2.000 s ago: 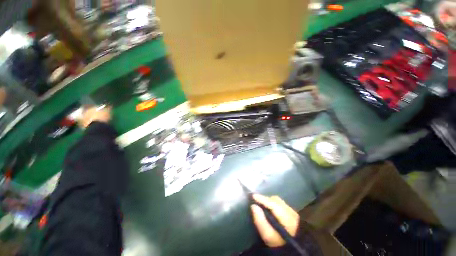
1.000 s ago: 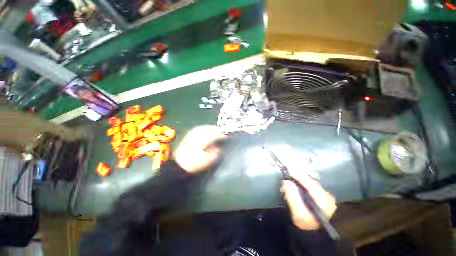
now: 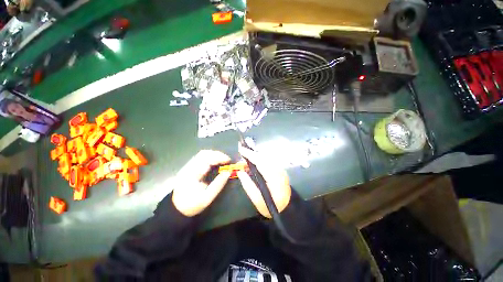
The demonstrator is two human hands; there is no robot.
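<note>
My left hand (image 3: 199, 183) and my right hand (image 3: 269, 184) meet at the middle of the bench mat. Between their fingertips is a small orange housing (image 3: 234, 168), mostly covered by the fingers. My right hand also holds the black soldering iron (image 3: 261, 186), its handle running down along the hand and its tip end pointing up toward the boards. A heap of orange housings (image 3: 95, 154) lies at the left. A pile of silver-white boards (image 3: 223, 88) lies just beyond my hands.
The fan (image 3: 295, 71) stands behind the boards, below a cardboard flap (image 3: 314, 14). Right of it are a small tray (image 3: 395, 56) and a yellow-green rimmed round item (image 3: 399, 132). A lit phone (image 3: 27, 113) stands far left. A black tray with red pieces (image 3: 479, 77) is far right.
My left hand has come from the green belt to the middle of the mat and met my right hand at an orange housing. The soldering iron has moved left with my right hand.
</note>
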